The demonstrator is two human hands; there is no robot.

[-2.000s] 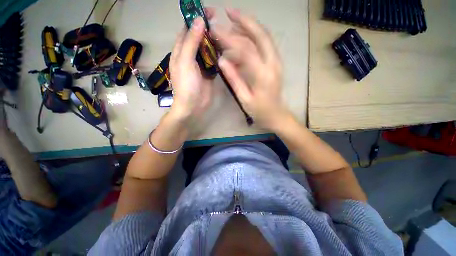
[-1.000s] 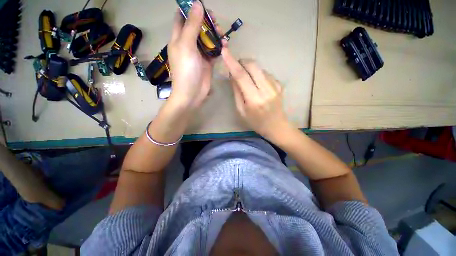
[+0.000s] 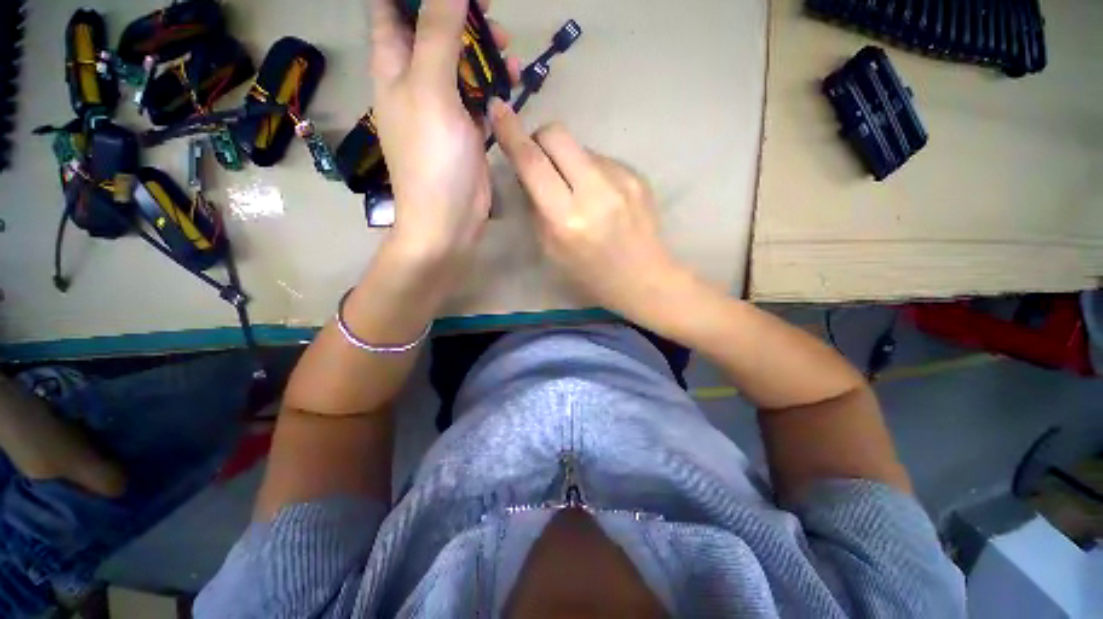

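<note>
My left hand (image 3: 429,133) grips an open housing (image 3: 481,61), black with a yellow strip, at the top of the view. The fingers hide much of it, and the circuit board is mostly out of sight. A black cable (image 3: 535,80) with dark plug ends points up and right from beside the housing. My right hand (image 3: 581,206) has its index fingertip at the housing's lower end, by the cable; the other fingers are partly curled. Whether it pinches anything cannot be told.
Several open units (image 3: 182,224) with green boards and cords lie at left. One more (image 3: 359,155) is beside my left wrist. Black covers (image 3: 876,113) lie on the cardboard (image 3: 847,230) at right, below a row of stacked covers (image 3: 931,30). Another person's arm (image 3: 55,441) is at lower left.
The left hand and housing have moved left and up in view. The right hand came from a blurred, spread pose to the housing's lower end. The cable now points up and right instead of down.
</note>
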